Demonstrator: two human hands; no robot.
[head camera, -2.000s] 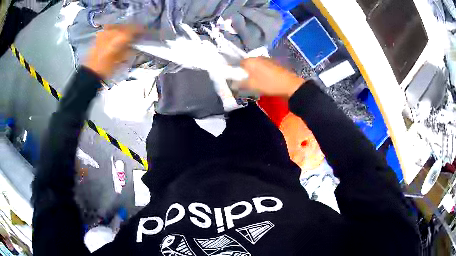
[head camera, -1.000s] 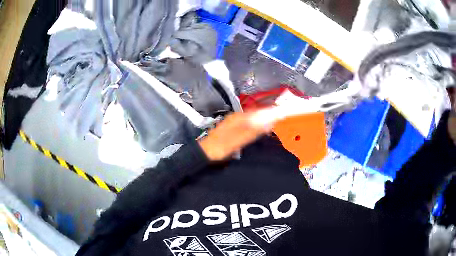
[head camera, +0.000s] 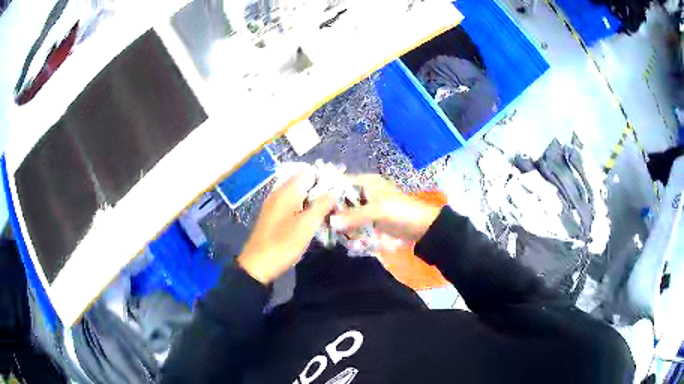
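Observation:
A crumpled white bundle of cloth or scraps with dark bits (head camera: 330, 180) is between my two hands, over my lap at the middle of the view. My left hand (head camera: 289, 217) is on its left side, fingers curled against it. My right hand (head camera: 386, 210) is on its right side, fingers closed over it. The picture is blurred there, so the exact pieces cannot be told. The orange-red stool seat (head camera: 416, 268) shows beneath my right forearm.
The white machine table (head camera: 247, 142) with its tan edge crosses the upper left. A blue crate (head camera: 420, 120) holding grey cloth stands beyond its end. Grey and white garment pieces (head camera: 559, 217) lie on the floor at right. Lint covers the floor under the table.
The view has swung from the grey bundle toward the machine table. My hands, apart before with a white strip trailing at the right one, are now together on the crumpled white bundle.

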